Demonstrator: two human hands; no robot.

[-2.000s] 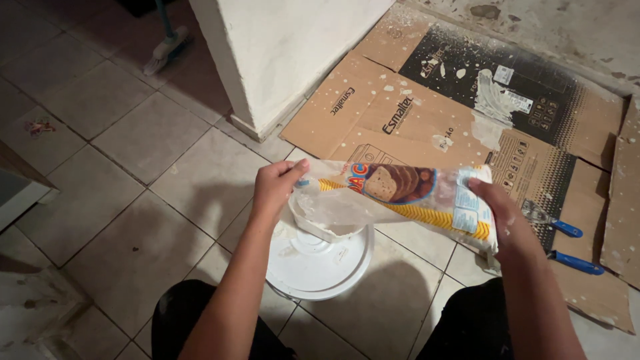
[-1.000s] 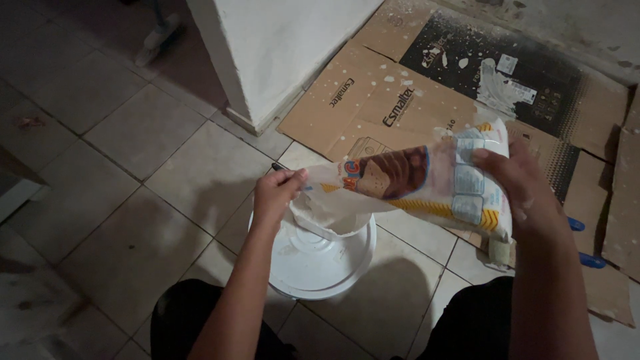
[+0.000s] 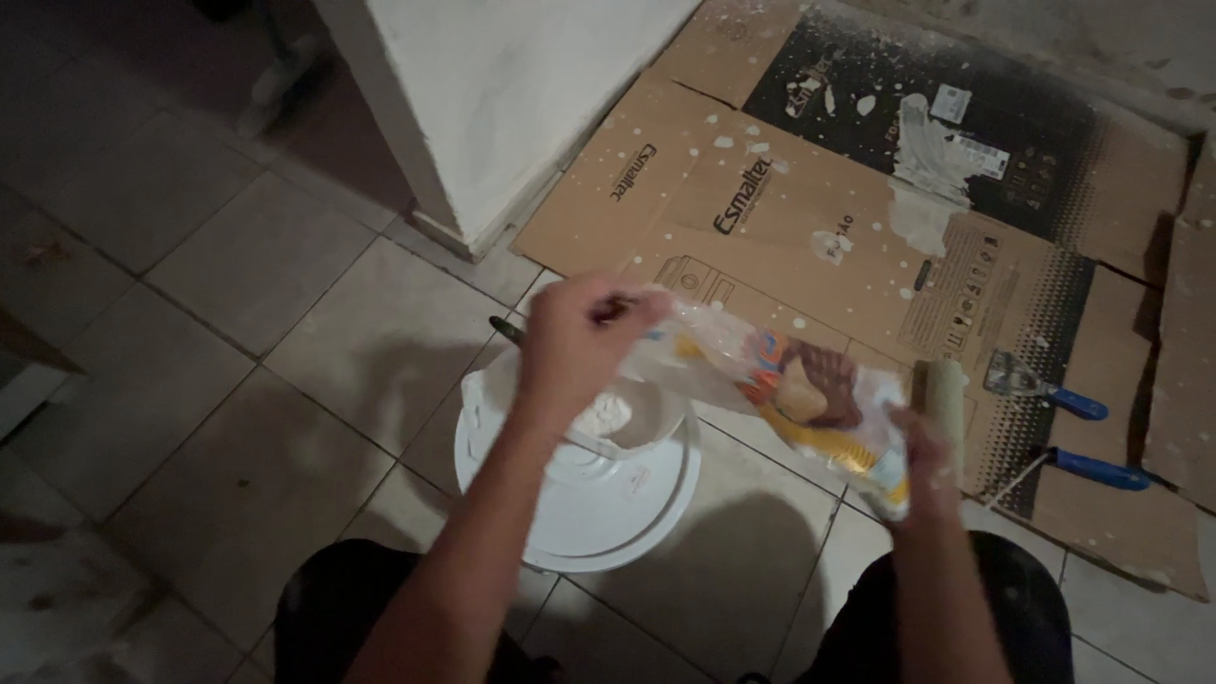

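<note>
A printed plastic bread bag (image 3: 807, 389) stretches between my hands, somewhat blurred. My left hand (image 3: 584, 332) pinches its left end, above a white plastic container (image 3: 660, 418) that holds white powder or paste (image 3: 606, 415). My right hand (image 3: 926, 461) grips the fuller right end of the bag. The container stands on a round white bucket lid (image 3: 617, 532), between my knees. A dark handle (image 3: 506, 329) sticks out at the container's far left side; its other end is hidden.
Paint-spattered cardboard (image 3: 703, 209) covers the tiled floor (image 3: 237, 456) at the right. On it lie a putty knife with a blue handle (image 3: 1078, 403) and a paint roller (image 3: 942, 408) with a blue handle (image 3: 1102, 469). A white wall corner (image 3: 456, 114) stands ahead; a broom head (image 3: 275, 90) is beyond.
My right hand has lowered its end of the bag and come closer to my left hand. The paint roller's sleeve shows now beside the bag.
</note>
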